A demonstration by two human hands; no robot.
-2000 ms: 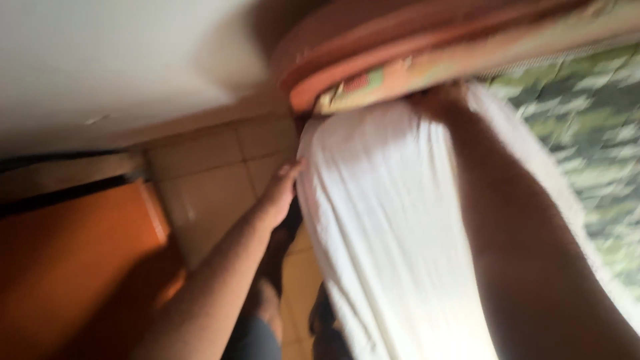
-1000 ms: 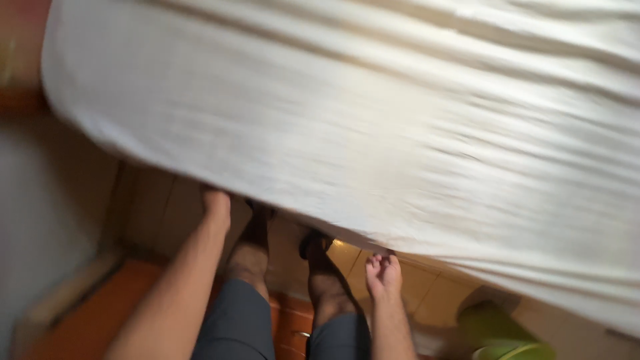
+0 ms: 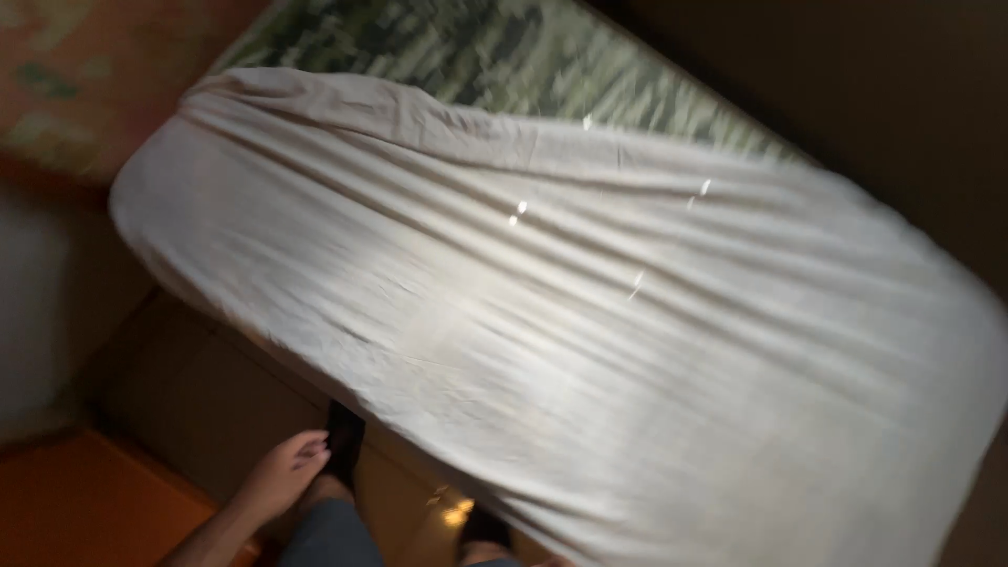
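A white fitted sheet (image 3: 488, 315) lies over most of a mattress, pulled into long creases from its upper left corner. Along the far side, the mattress's green and white patterned cover (image 3: 472, 55) shows bare beyond the gathered edge of the sheet. My left hand (image 3: 291, 468) hangs beside the near edge of the bed, fingers loosely curled, touching nothing that I can see. Of my right hand (image 3: 555, 562) only a small bit of skin appears at the bottom edge, by the sheet's near edge; its fingers are out of sight.
A headboard or panel with a faded pattern (image 3: 71, 87) stands at the bed's upper left end. Orange furniture (image 3: 87, 504) is at the lower left, near a pale wall (image 3: 31, 307). My legs and dark-shod feet are on the tiled floor (image 3: 394, 465) beside the bed.
The view has swung to take in more of the bed. My left hand, at the sheet's near edge a second ago, is now apart from it. My right hand has mostly left the view.
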